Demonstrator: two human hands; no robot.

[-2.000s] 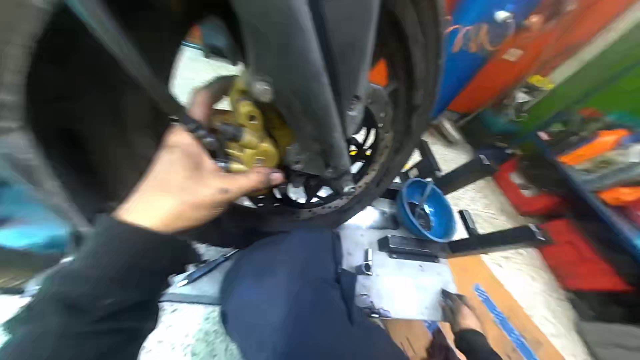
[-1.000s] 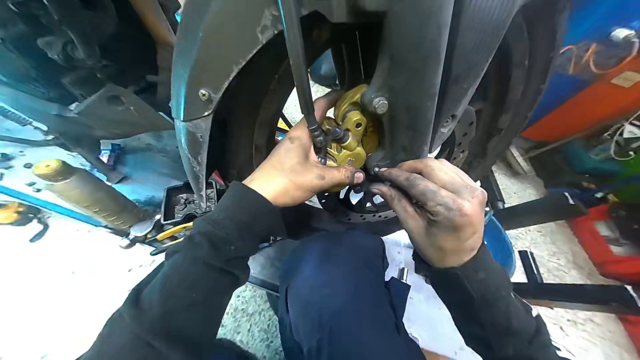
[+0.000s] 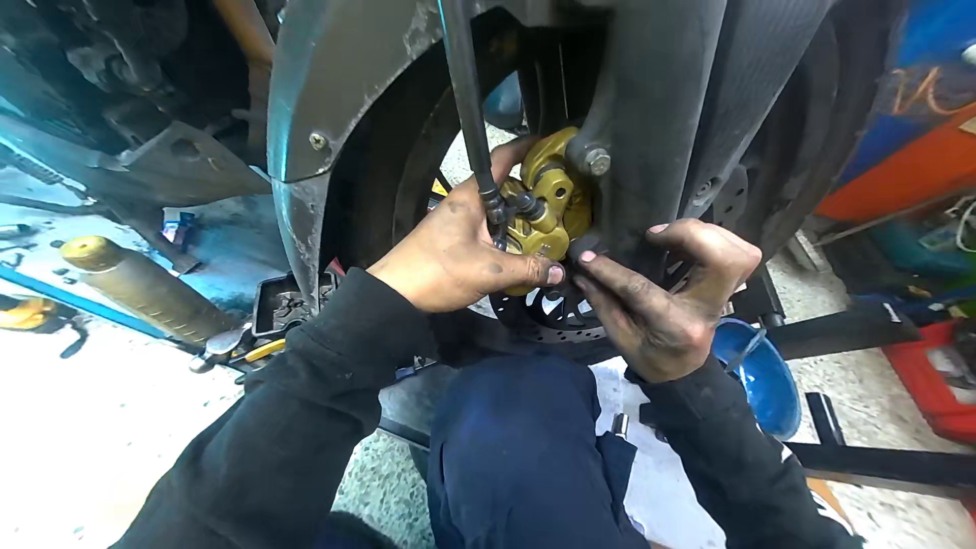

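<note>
My left hand (image 3: 457,255) grips a gold brake caliper (image 3: 550,200), its thumb along the lower edge and its fingers behind. A black brake hose (image 3: 467,99) runs down to the caliper. My right hand (image 3: 671,297) is just right of the caliper, its fingertips at the foot of the fork leg (image 3: 656,122); whether they pinch a small part cannot be told. A bolt head (image 3: 597,161) shows on the fork above. Below the hands, part of the perforated brake disc (image 3: 560,328) is visible.
A blue bowl (image 3: 770,381) stands on the floor beside black stand bars (image 3: 884,465). A red tray (image 3: 934,381) lies at far right. To the left are a black tray of small parts (image 3: 267,309), a worn mallet (image 3: 145,286) and motorcycle bodywork (image 3: 305,137) close to my left arm.
My right hand has come up from the floor by the white sheet to the caliper. My left hand keeps hold of the caliper. The view has shifted.
</note>
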